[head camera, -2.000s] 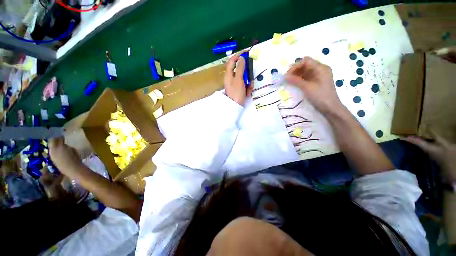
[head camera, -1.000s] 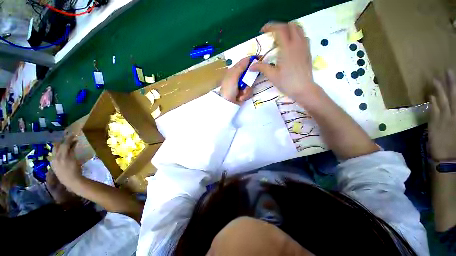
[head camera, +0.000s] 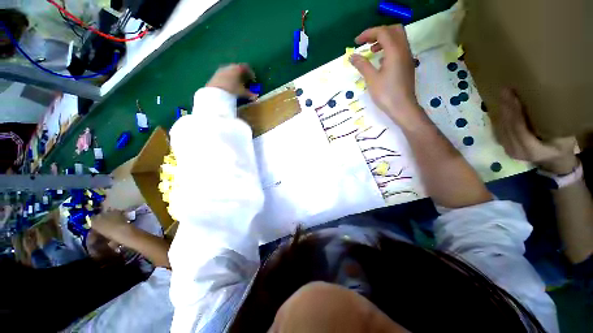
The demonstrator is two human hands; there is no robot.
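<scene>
My left hand (head camera: 231, 79) is over the belt, its fingertips at a blue cell (head camera: 255, 88); the hand partly hides it, and I cannot tell whether it is gripped. My right hand (head camera: 392, 75) is at the paper's far edge, thumb and forefinger apart, close to small yellow pieces (head camera: 350, 53). A blue wired cell (head camera: 300, 45) with a white patch lies on the belt between my hands. Thin dark and red lead wires (head camera: 383, 155) lie in rows on white paper (head camera: 312, 175).
Dark discs (head camera: 461, 122) are scattered on the pale board. Another person's hand (head camera: 530, 140) is at a large brown carton (head camera: 527, 58) at right. My left sleeve partly hides a box of yellow pieces (head camera: 167, 185). More cells (head camera: 142, 120) lie on the green belt (head camera: 214, 49).
My left hand has moved left and away from the cell it held, which now appears on the belt. My right hand has come off that cell. The large carton has moved at right.
</scene>
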